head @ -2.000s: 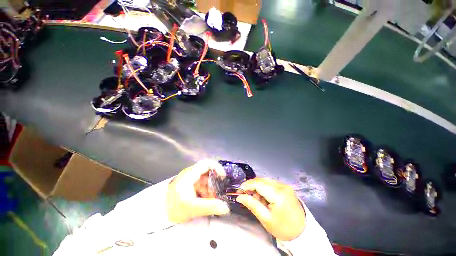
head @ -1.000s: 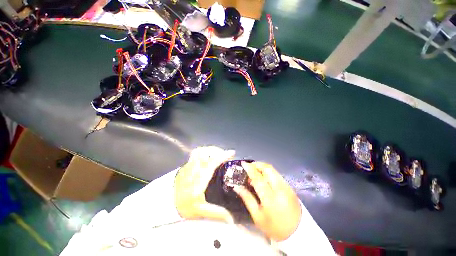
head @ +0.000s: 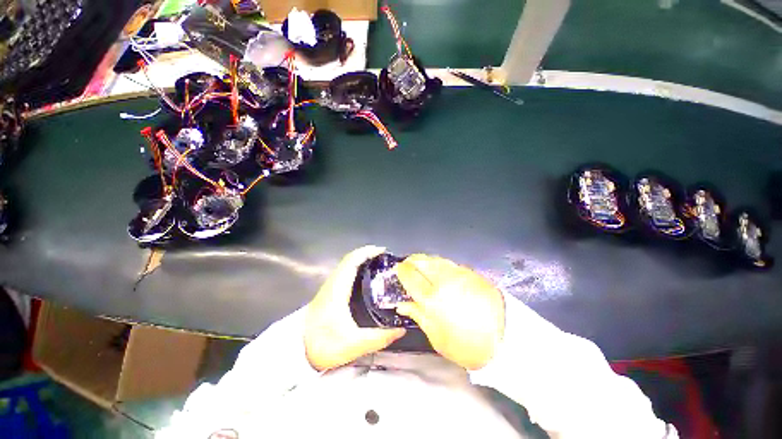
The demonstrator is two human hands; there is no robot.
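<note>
My left hand [head: 336,321] holds a round black housing [head: 364,296] from its left side, close to my body at the near edge of the dark green bench. My right hand [head: 459,310] is on the housing's right side, its fingers on the silvery inner module [head: 388,286] inside the cup. The fingers hide part of the module. No loose wires show clearly on this unit.
Unfinished units [head: 219,208] with upright red and orange wires cluster at the left. Completed units [head: 598,199] form a row at the right. A thin dark pointed tool [head: 484,87] lies by the white edge strip [head: 617,81]. A cardboard box [head: 159,364] stands below left.
The view has shifted, so the bench units appear further left or higher. The unit was first tilted with a wire between my fingers; now the housing faces up with the silvery module in it.
</note>
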